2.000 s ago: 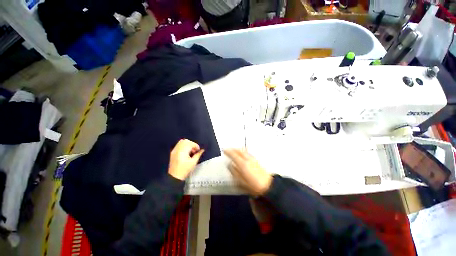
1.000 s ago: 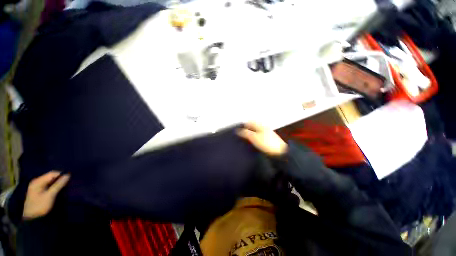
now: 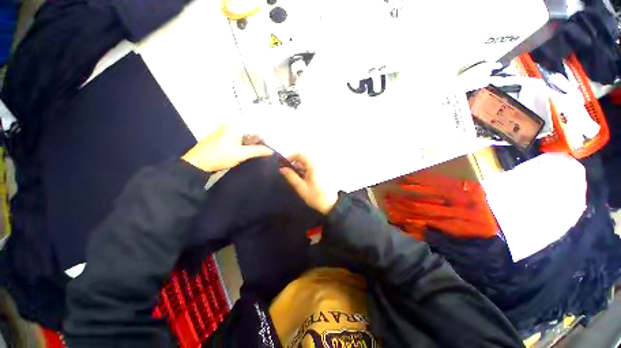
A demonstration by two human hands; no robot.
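A dark garment piece (image 3: 242,197) hangs from both hands over the front edge of the white machine table (image 3: 402,146) and down to the lap. My left hand (image 3: 228,148) holds its upper edge from the left. My right hand (image 3: 310,183) pinches the same edge from the right, the fingertips close to my left hand's. The hands are just in front of the needle area (image 3: 289,95) of the white sewing machine (image 3: 436,34). The exact fold of the edge between the fingers is hard to tell. Another dark cut panel (image 3: 116,136) lies flat on the left.
Black snips (image 3: 370,83) lie by the machine arm. A smartphone (image 3: 505,115) lies at the right, beside an orange-red basket (image 3: 599,129). A white paper sheet (image 3: 541,204) rests on dark strips (image 3: 579,272). Red pieces (image 3: 439,207) lie below the table edge, and a red crate (image 3: 194,299) at lower left.
The hands, wide apart on the stretched garment piece a second ago, have come together at its edge near the needle area. Two seconds ago my right hand was empty on the table. The view has tilted down and right.
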